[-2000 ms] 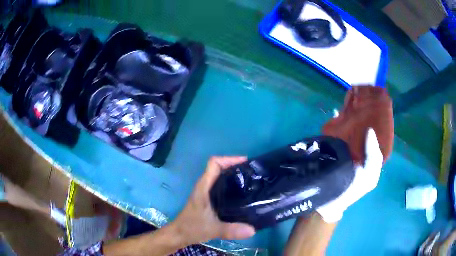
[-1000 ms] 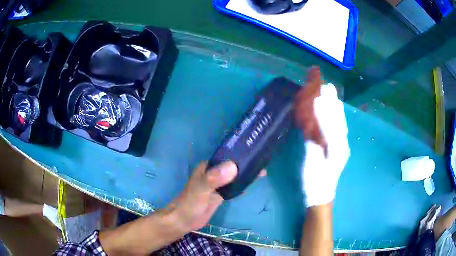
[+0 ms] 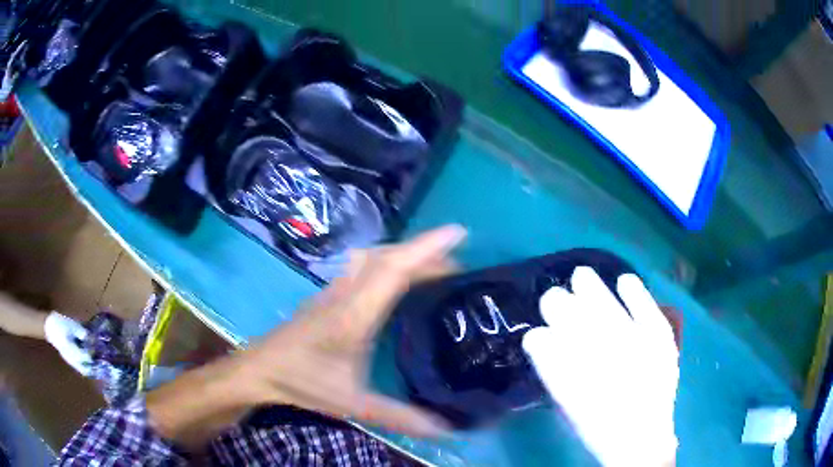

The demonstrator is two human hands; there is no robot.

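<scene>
The black oval headphone dock [image 3: 475, 342] is in front of me, recessed top facing up. My bare left hand [image 3: 352, 342] is spread around its left end, fingers apart, with a gap at the palm; its lower digit reaches the dock's edge. It is blurred. My white-gloved right hand [image 3: 607, 365] is closed over the dock's right end. A bit of reddish-brown cloth [image 3: 675, 324] shows beside the glove; the rest is hidden. Two black moulded trays, one nearer [image 3: 429, 164] and one farther left [image 3: 187, 205], each hold a clear bag with a red spot.
Black headphones [image 3: 598, 77] lie in a blue-rimmed tray [image 3: 621, 160] on the green line. A small white bottle [image 3: 767, 425] stands at the right. A yellow strip [image 3: 822, 342] is at the right edge. Another person's gloved hand [image 3: 68, 342] is at the lower left.
The dock has turned from its lettered side to its top and lies less steeply. My left hand has spread open. My gloved hand has moved onto the dock. The view has shifted.
</scene>
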